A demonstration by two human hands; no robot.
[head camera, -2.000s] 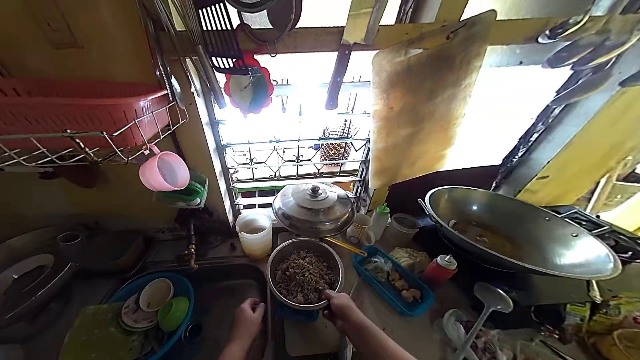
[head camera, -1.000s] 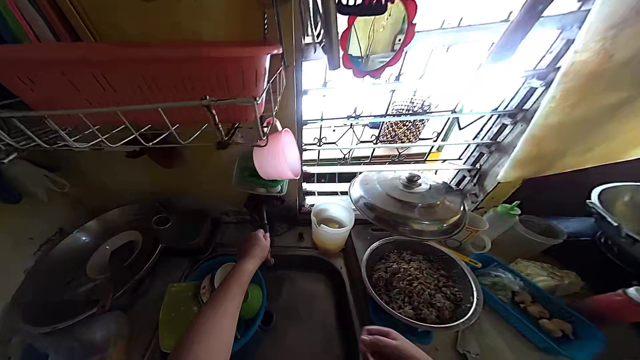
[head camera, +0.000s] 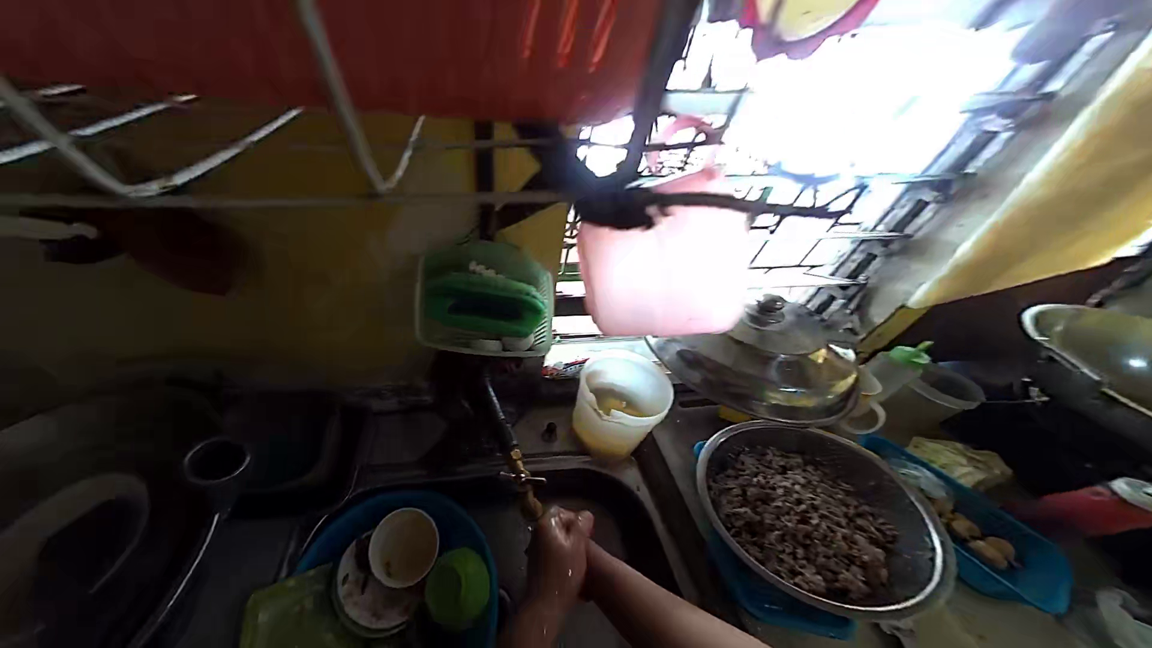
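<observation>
Under the brass faucet (head camera: 525, 486), over the dark sink (head camera: 621, 504), my two hands are pressed together and look wet. My left hand (head camera: 558, 540) is in front, its fingers curled against the other. My right hand (head camera: 589, 565) is mostly hidden behind it. Neither shows an object in it. To their right stands a metal bowl (head camera: 936, 576) of dark, crumbly cooked food (head camera: 801, 522). A blue basin (head camera: 481, 531) at their left holds a white cup (head camera: 404, 546), a plate (head camera: 360, 598) and a green bowl (head camera: 457, 588).
A pink mug (head camera: 670, 261) and a wire rack with a red basket (head camera: 342, 54) hang low overhead. Behind the sink are a white tub (head camera: 621, 400), a domed metal lid (head camera: 774, 364) and a green wall holder (head camera: 486, 301). A wok (head camera: 1098, 351) and blue tray (head camera: 1035, 558) sit at right.
My right hand has left the metal bowl's side and joined my left hand under the faucet. My left hand was at the faucet one second ago. The view has swung left and closer to the sink.
</observation>
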